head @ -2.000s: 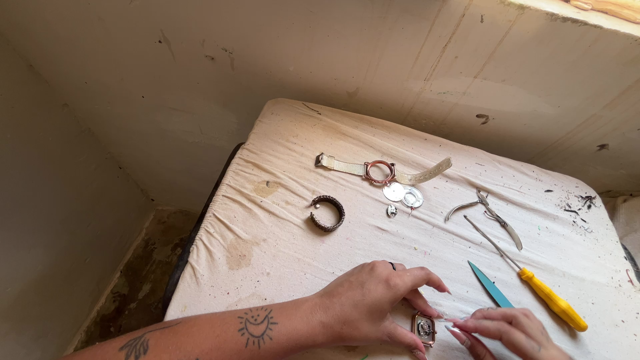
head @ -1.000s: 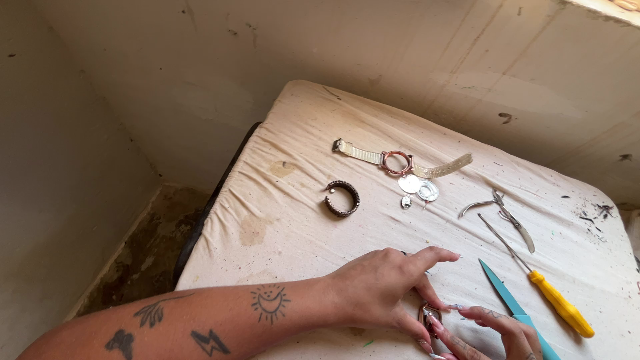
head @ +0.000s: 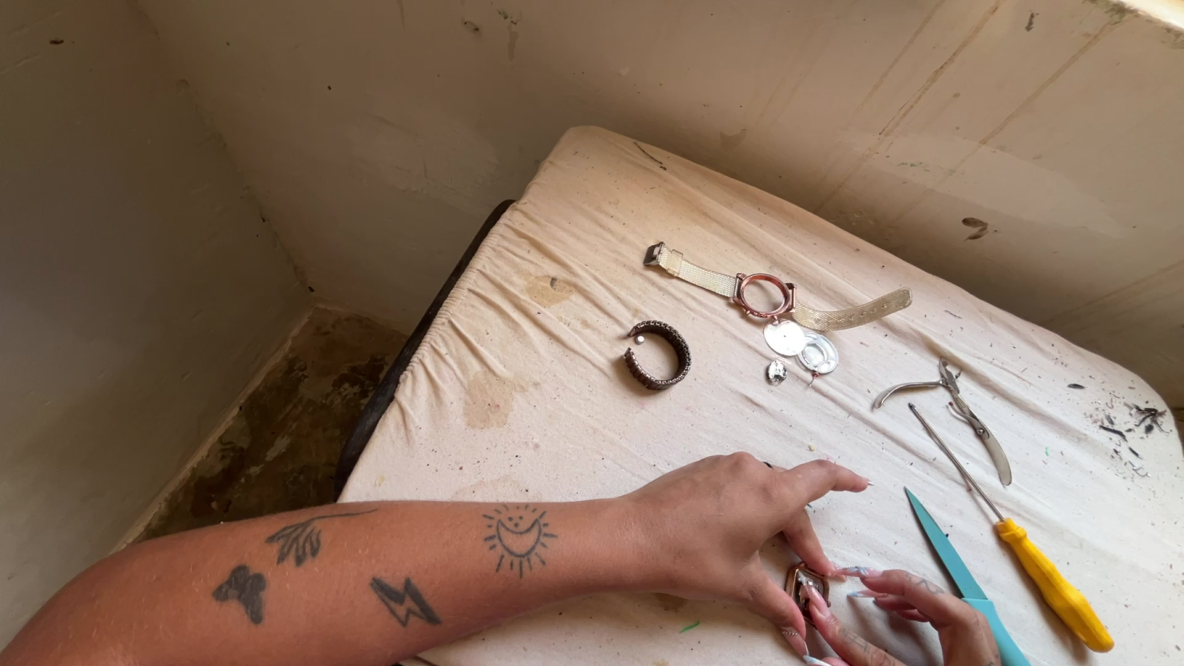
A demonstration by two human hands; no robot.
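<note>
Low in the head view, my left hand [head: 740,536] grips a small rectangular watch case [head: 807,592] at its edges between thumb and finger, the index finger stretched out above. My right hand [head: 911,615] has its fingertips on the case's open face, where a small mechanism partly shows; fingers hide the rest. Farther back lie a round rose-gold watch case [head: 765,295] with a pale mesh strap [head: 856,313], a white disc [head: 784,338], a round metal case back [head: 818,353], a small watch movement [head: 776,372] and a dark expansion watch band [head: 683,356] curled open.
Right of my hands lie a teal knife [head: 953,555], a screwdriver with a yellow handle [head: 1054,583] and metal nippers [head: 967,412]. A stained cream cloth [head: 555,407] covers the table. Dark scraps [head: 1147,416] are scattered near its right edge. Walls stand behind and at left.
The right hand's fingers have moved onto the small watch case, covering more of it than two seconds ago. The loose watch parts and tools have stayed in place on the cloth. The view has shifted somewhat.
</note>
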